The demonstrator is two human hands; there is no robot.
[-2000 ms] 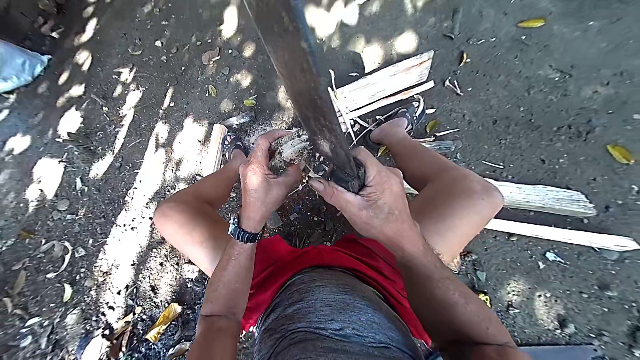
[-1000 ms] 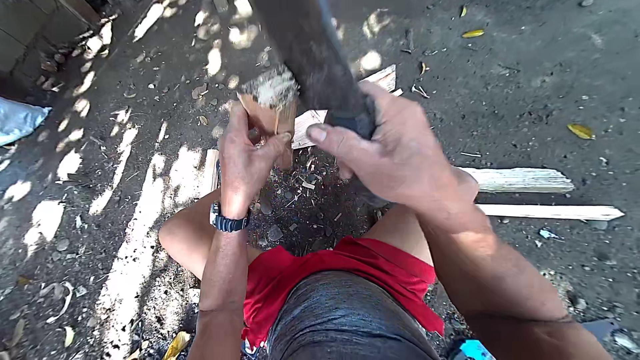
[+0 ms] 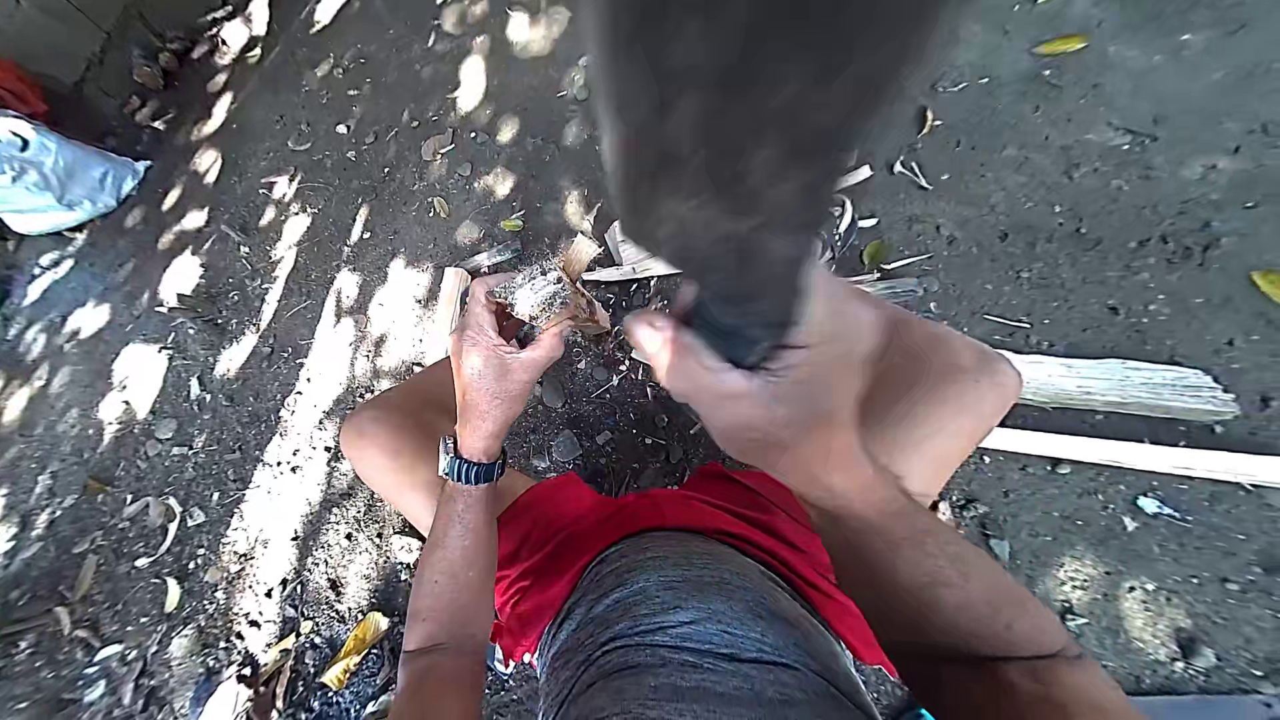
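My left hand (image 3: 503,350), with a watch on its wrist, grips a piece of wood (image 3: 540,295) with a pale, frayed end, low over the ground between my legs. Splintered strips stick out at its right side. My right hand (image 3: 765,370) is closed around the handle end of a large dark blade (image 3: 760,120), probably a machete. This tool is blurred and raised toward the camera, hiding much of the ground beyond it. A gap lies between the two hands.
Split wood lengths (image 3: 1125,385) and a thin pale strip (image 3: 1130,455) lie to the right. More wood pieces rest near my feet. A whitish plastic bag (image 3: 60,175) is at the upper left. Bare knees flank both hands, and dry leaves (image 3: 355,650) dot the dirt.
The dark blade looks larger and closer to the camera than before. My right hand stays closed on it. The wood in my left hand is tilted differently, its frayed end showing to the left.
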